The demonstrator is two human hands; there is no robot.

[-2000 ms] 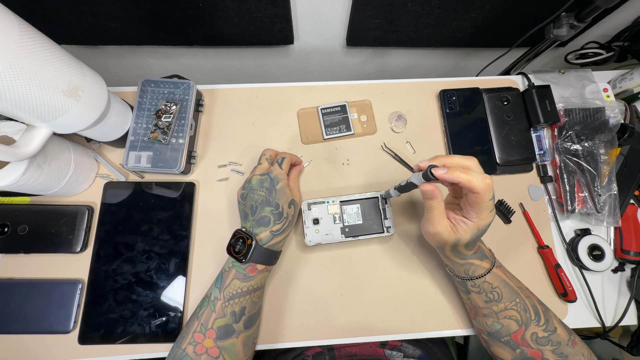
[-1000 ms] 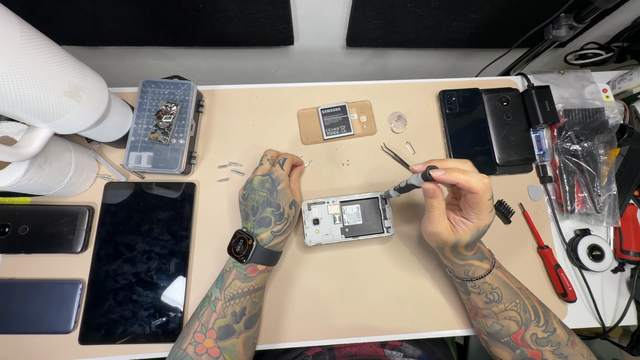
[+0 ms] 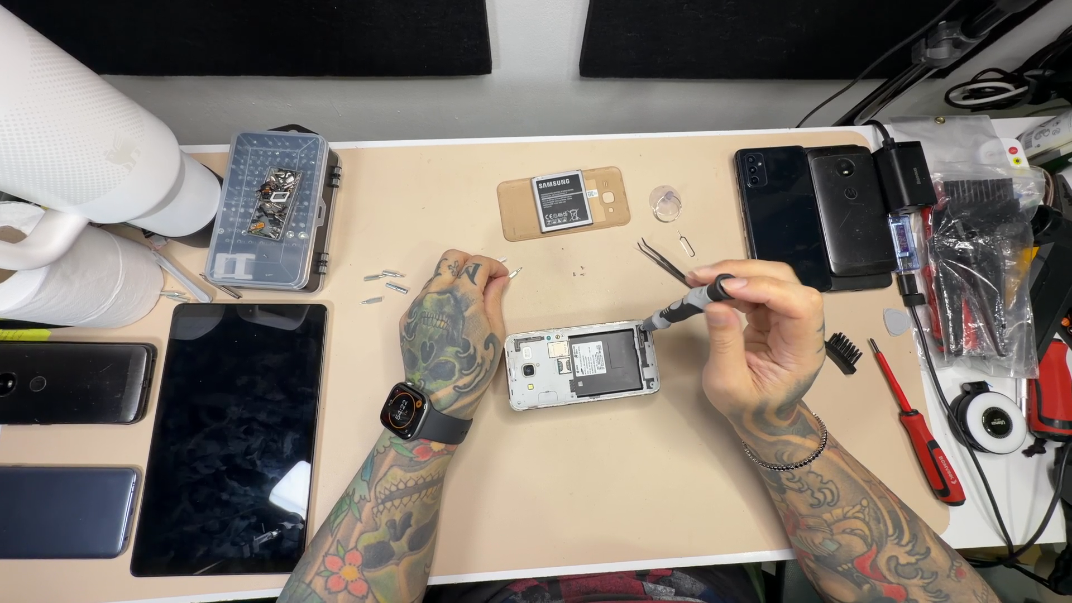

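Observation:
An opened smartphone (image 3: pixel 548 381) lies with its inside facing up, its battery bay bare. My right hand (image 3: pixel 758 339) grips a grey and black precision screwdriver (image 3: pixel 688 305), whose tip meets the phone's upper right corner. To the left of the phone rests my left hand (image 3: pixel 452 327), thumb and forefinger close together by a small metal bit (image 3: pixel 515 272); whether they pinch anything cannot be made out. Several screwdriver bits (image 3: pixel 396 288) are scattered left of that hand. Tiny screws (image 3: pixel 578 272) lie above the phone. Further back, a Samsung battery (image 3: pixel 562 201) sits on a gold back cover (image 3: pixel 515 209).
Tweezers (image 3: pixel 664 262) and a SIM ejector pin (image 3: pixel 687 245) lie behind my right hand. A black brush (image 3: pixel 842 353) and red screwdriver (image 3: pixel 930 452) are at right, near stacked phones (image 3: pixel 783 218). At left are a tablet (image 3: pixel 230 435) and a plastic parts case (image 3: pixel 268 209).

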